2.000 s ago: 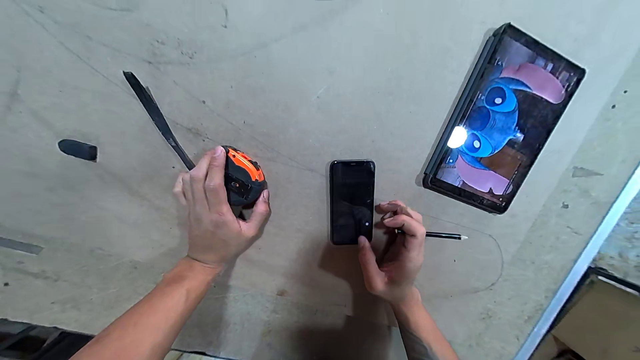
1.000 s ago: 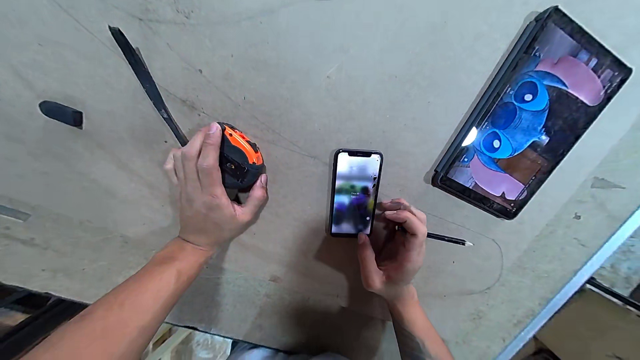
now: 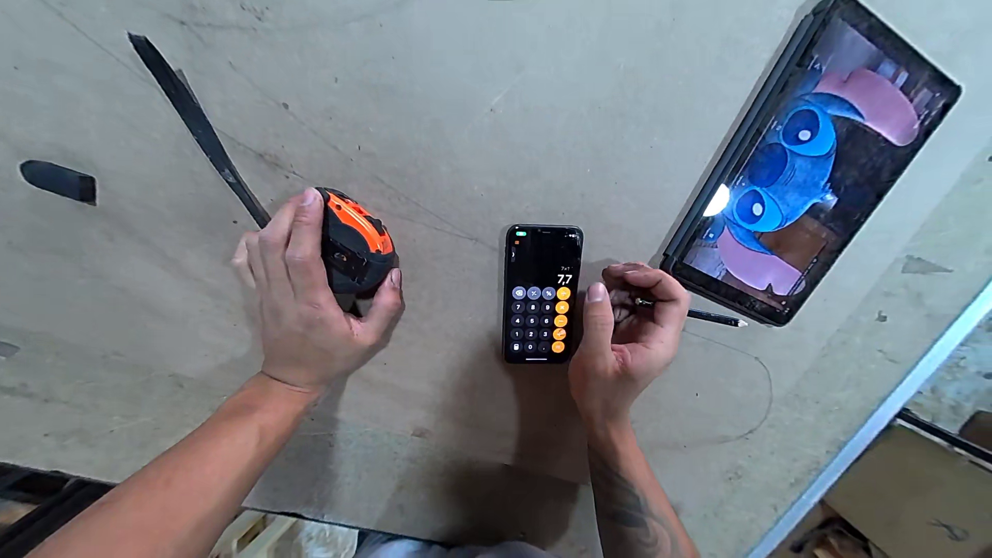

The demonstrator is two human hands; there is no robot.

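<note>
My left hand (image 3: 310,298) is closed around a black and orange tape measure (image 3: 359,242), its thumb on the right side. A black strap (image 3: 198,124) runs up and left from that hand. Between my hands a smartphone (image 3: 542,294) lies face up with a calculator on its screen. Just right of the phone, my right hand (image 3: 632,333) rests palm up with curled fingers around a dark pencil (image 3: 713,317), whose pale tip points right. The thumb is beside the phone's edge, apart from it.
At the upper right a tablet in a dark case (image 3: 798,163) shows a blue cartoon figure. A short black piece (image 3: 58,182) lies at the far left of the grey work surface (image 3: 465,155). A pale edge (image 3: 876,434) bounds the surface at the lower right, with a brown board (image 3: 914,488) beyond.
The phone's screen was dark, then showed a blurred picture, and now shows a calculator. My right thumb has come off the phone's lower edge. The left hand keeps hold of the tape measure.
</note>
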